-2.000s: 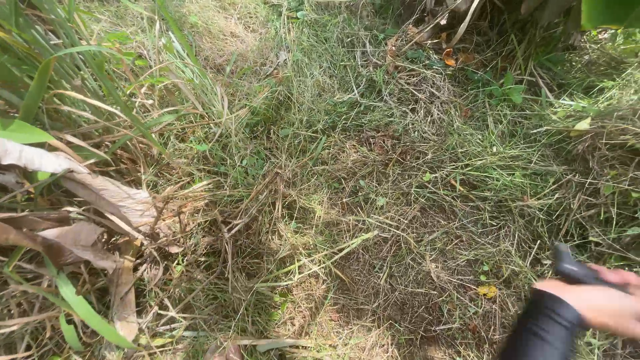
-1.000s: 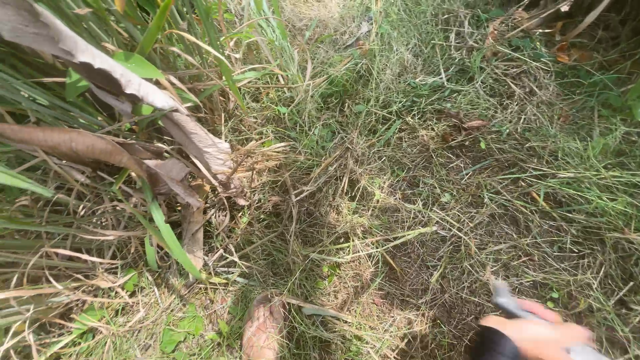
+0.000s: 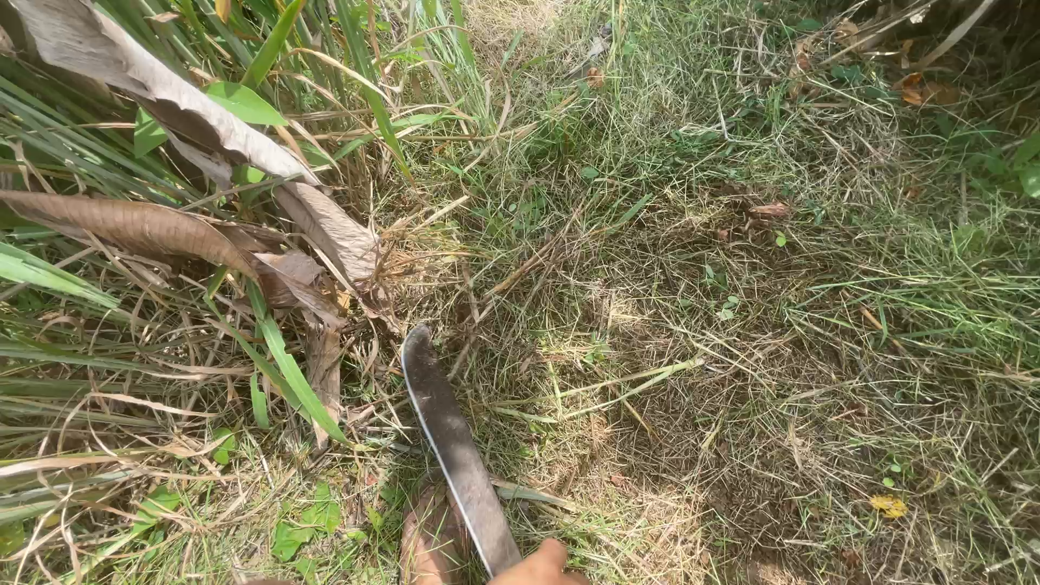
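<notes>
At the bottom edge my right hand (image 3: 540, 569) grips a machete; its handle is hidden by the hand and the frame edge. The machete blade (image 3: 455, 443) points up and slightly left over the grass, with its curved tip near the base of a dry brown leaf (image 3: 329, 231). Beneath the blade, partly covered by it, is a bare foot (image 3: 431, 540) on the ground. My left hand is out of view.
Long green grass blades (image 3: 65, 122) and large dry leaves crowd the left side. Cut grass and straw (image 3: 731, 406) cover the ground at centre and right. A small yellow leaf (image 3: 889, 506) lies at lower right, and dry stalks (image 3: 886, 32) at upper right.
My right hand has moved left from the lower right side to the bottom middle, bringing the machete blade over the foot. The view has shifted left.
</notes>
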